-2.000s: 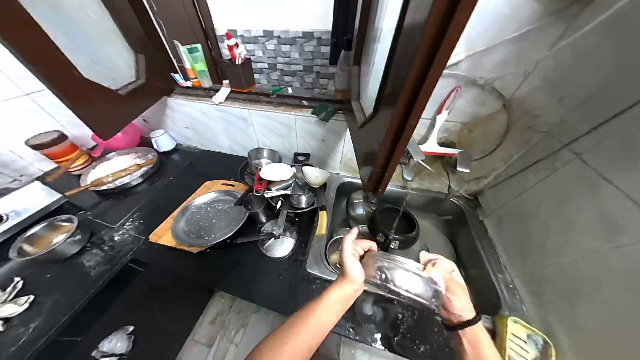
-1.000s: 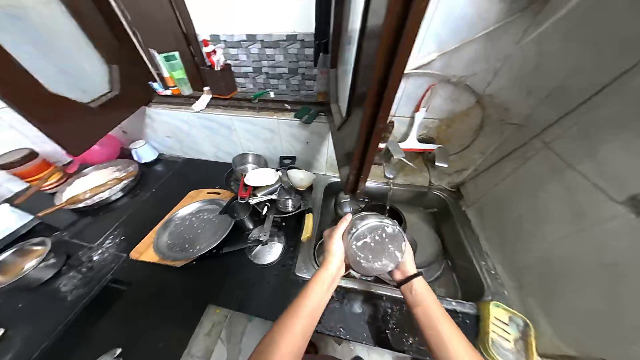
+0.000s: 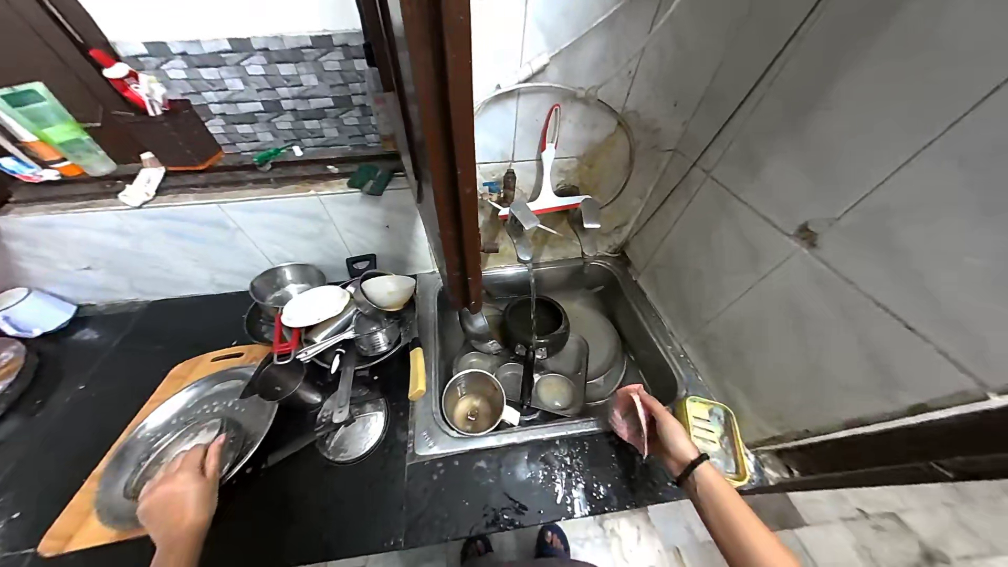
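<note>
My left hand [image 3: 183,492] grips a round metal dish [image 3: 183,445] at its rim, over a large steel plate [image 3: 253,421] that lies on a wooden cutting board [image 3: 71,524]. My right hand [image 3: 665,433] holds a pinkish cloth or scrub pad [image 3: 630,417] by the sink's front right corner. In the steel sink [image 3: 429,437] are a dark pot [image 3: 535,323], a steel cup [image 3: 473,402], a ladle and several plates and bowls. Water runs from the left tap [image 3: 520,228] toward the dark pot.
Stacked cookware, a white bowl [image 3: 389,291], a yellow-handled knife [image 3: 416,374] and a round lid [image 3: 354,431] stand left of the sink. A yellow soap dish [image 3: 715,437] sits at its right. A brown cabinet door [image 3: 449,157] hangs open over the sink's left edge.
My hands have moved apart. The round metal dish, earlier held in both hands over the sink, is now over the plate at the left. My right hand has taken up the pinkish pad.
</note>
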